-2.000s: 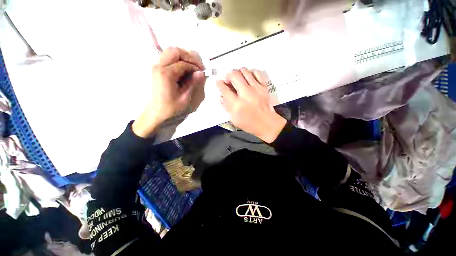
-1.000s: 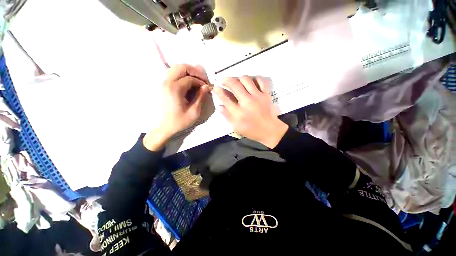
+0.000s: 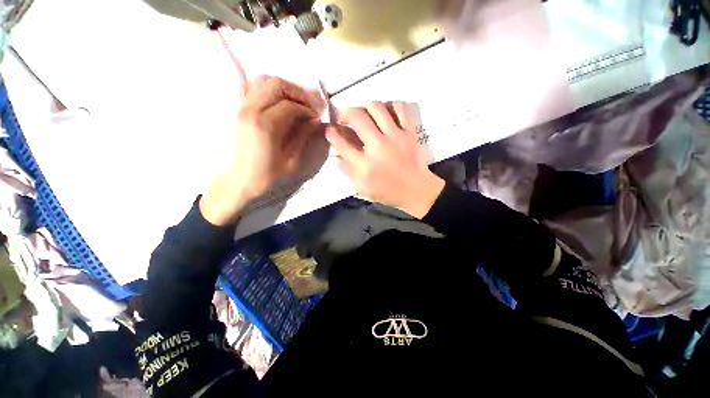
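A small pale piece [image 3: 325, 105] stands up between my fingertips, above the white table top [image 3: 483, 97]. My left hand [image 3: 272, 136] pinches it between thumb and fingers. My right hand [image 3: 385, 151] touches it from the right with thumb and forefinger; its other fingers are curled over the table, with pale cloth beside them. The piece's lower part is hidden by my fingers. The sewing machine's metal parts [image 3: 307, 25] show at the top edge, beyond my hands. Glare hides most detail on the left of the table.
Pink-mauve cloth [image 3: 654, 225] is heaped at the right below the table edge. Whitish cloth [image 3: 47, 288] lies at the left, beside a blue mesh crate [image 3: 54, 214]. Another blue crate [image 3: 261, 291] is under the table. Black looped handles or cord [image 3: 685, 22] show at top right.
The view dipped and shifted back between frames. The small pale piece now stands up more visibly between my fingertips. Both hands stay close together near the machine.
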